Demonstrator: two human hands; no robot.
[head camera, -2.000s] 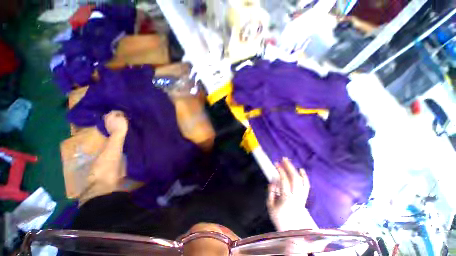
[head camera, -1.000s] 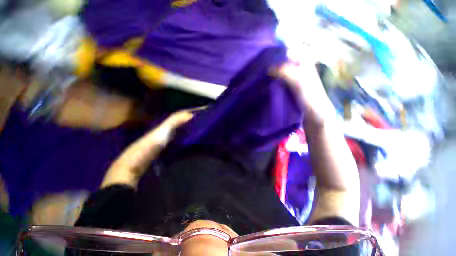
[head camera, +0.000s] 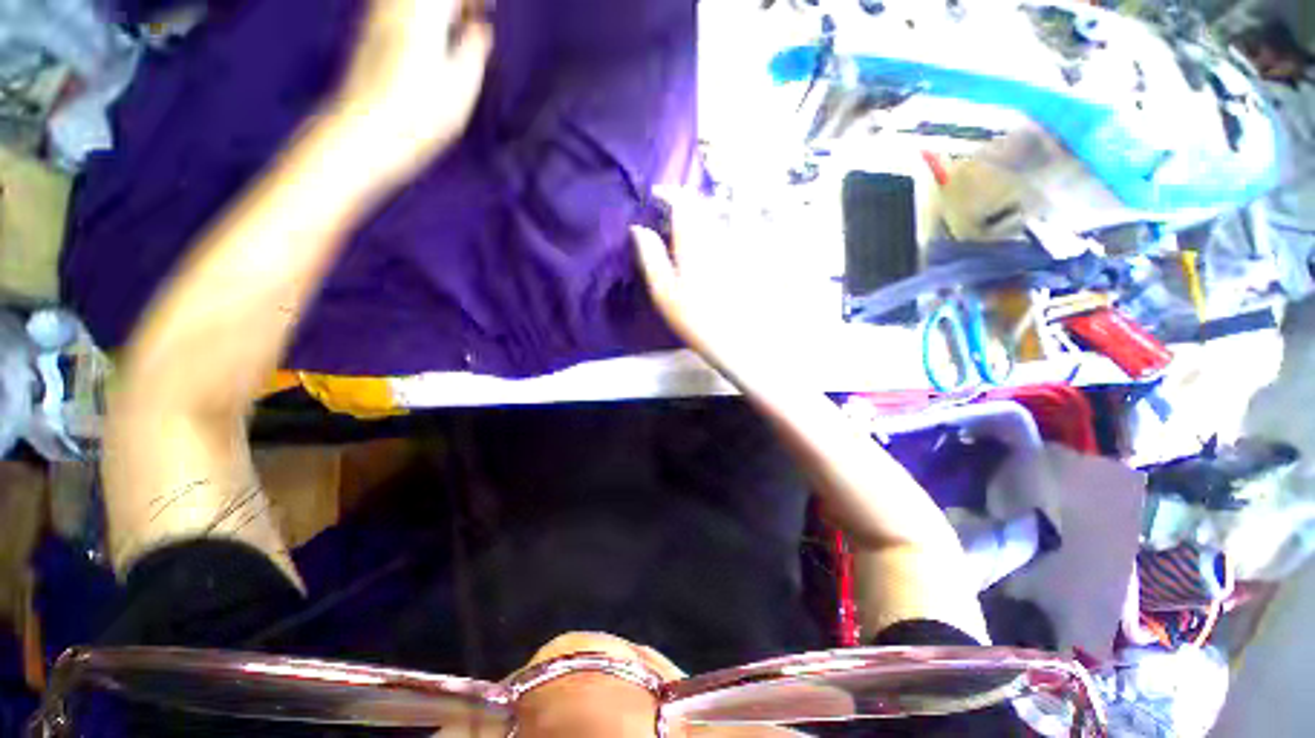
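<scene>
The dark purple garment (head camera: 534, 216) is spread on the white table, left of the machine, up to the front edge. Yellow cloth (head camera: 351, 394) shows under it at that edge. My left hand (head camera: 426, 51) is on the upper part of the garment, near the top of the picture; its fingers are partly cut off, and whether they grip cloth is unclear. My right hand (head camera: 685, 252) lies at the garment's right side, thumb apart from the fingers; the fingers are washed out by glare against the white table.
The white and blue machine (head camera: 1010, 94) is at upper right. A black phone (head camera: 880, 228), light blue scissors handles (head camera: 952, 346) and a red object (head camera: 1121, 340) lie right of my hand. A red-rimmed basket (head camera: 1060, 411) holding pieces is below the table edge.
The view has turned towards the machine. The purple cloth held between both hands over the lap now lies on the table, and both hands have moved forward onto it.
</scene>
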